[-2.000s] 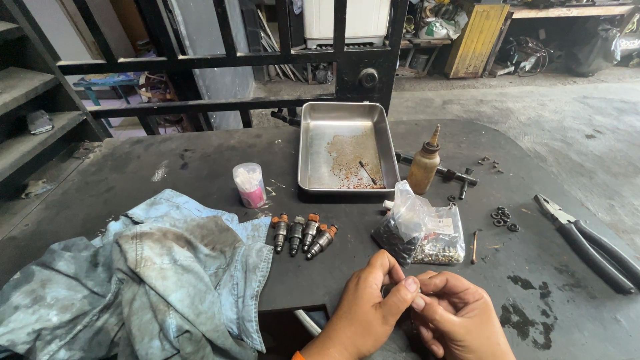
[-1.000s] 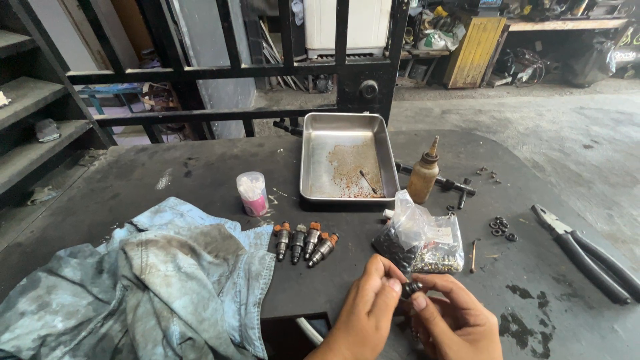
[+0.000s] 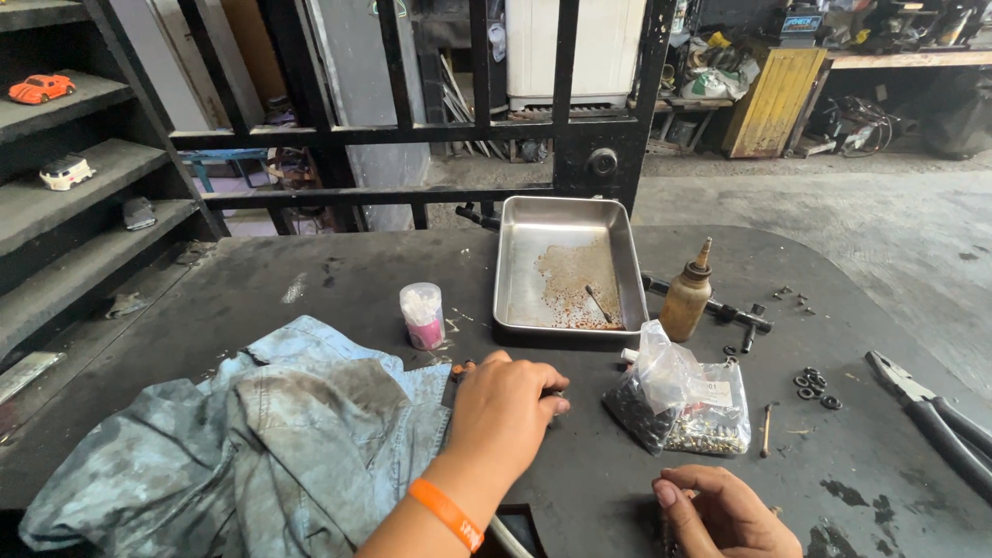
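Note:
My left hand (image 3: 508,403), with an orange wristband, reaches over the fuel injectors (image 3: 459,370) and hides most of them. Its thumb and forefinger are close around a small dark part that barely shows. At the lower right my right hand (image 3: 721,511) has thumb and fingertips together; whether anything is between them cannot be seen. Beyond it lie plastic bags of small black and metal parts (image 3: 705,434). Black rubber rings (image 3: 814,381) and a used cotton swab (image 3: 767,430) lie to the right. Left of my left hand is a crumpled, stained blue cloth (image 3: 310,434).
A metal tray (image 3: 502,271) with brown residue stands at the back, beside a squeeze bottle (image 3: 685,302) and a black fuel rail (image 3: 736,316). A tub of cotton swabs (image 3: 422,318) stands left of the tray. Pliers (image 3: 922,399) lie far right. A black metal gate (image 3: 496,136) borders the table.
My hands were together in front of the plastic bags, around a small black part; now they are apart. My left hand has moved left over the injectors, and my right hand is lower right.

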